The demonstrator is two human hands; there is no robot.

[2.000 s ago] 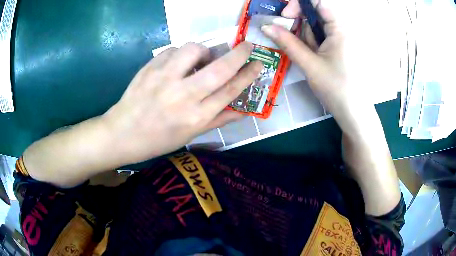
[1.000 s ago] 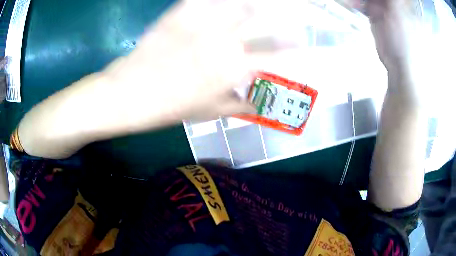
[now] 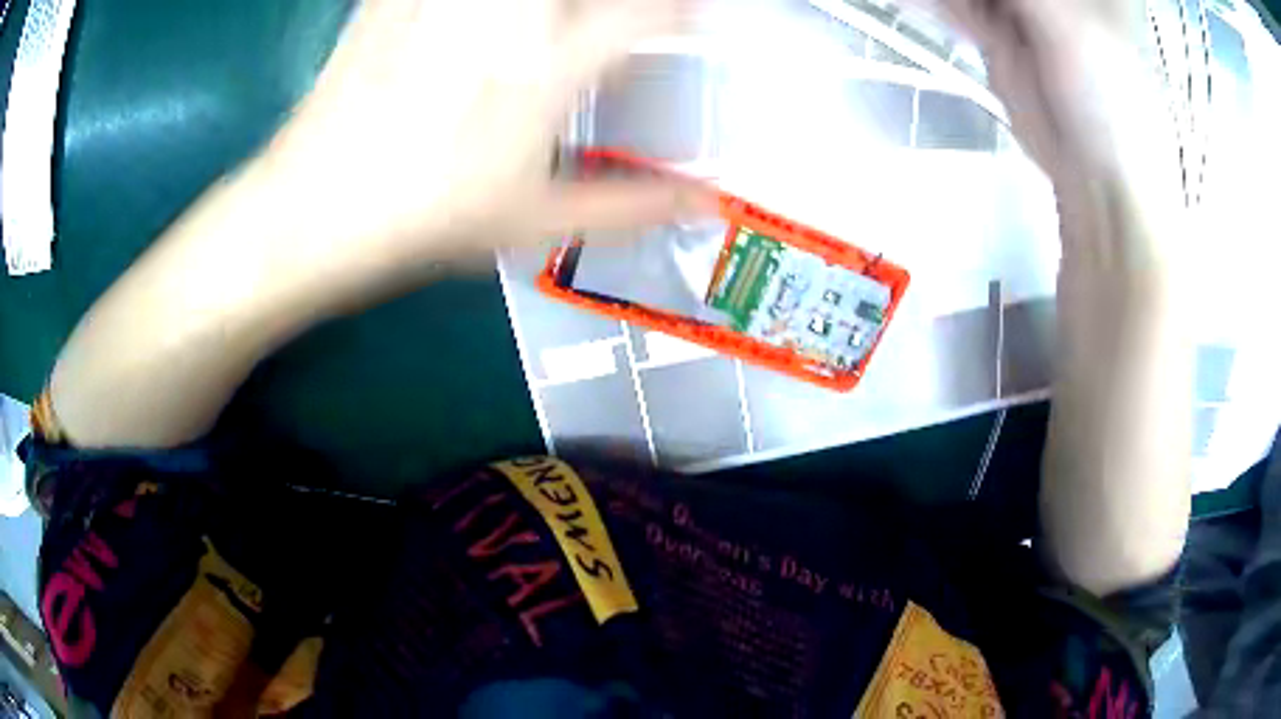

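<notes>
An orange device frame (image 3: pixel 787 361) lies slantwise on a white-edged sheet with grey rectangles (image 3: pixel 688 412). A green and silvery circuit board (image 3: pixel 808 302) shows in its right end. A pale grey piece (image 3: pixel 639 267) covers much of its left part, with a dark edge beside it. My left hand (image 3: pixel 492 127) is blurred and washed out over the frame's upper left; whether it grips anything cannot be told. My right hand (image 3: pixel 1033 70) is blurred at the top edge, right of the frame, partly cut off; its fingers and any tool are not clear.
A sheet stack (image 3: pixel 1222 281) lies at the right. A narrow white strip (image 3: pixel 31 155) lies at the far left on the dark green tabletop (image 3: pixel 169 127). A curved sheet edge shows at the top. Dark clothing of another person (image 3: pixel 1236 590) is at the lower right.
The frame has turned from steeply upright to slantwise, and its left part is now uncovered. My left hand has moved up and left off it. My right hand has moved right, away from it.
</notes>
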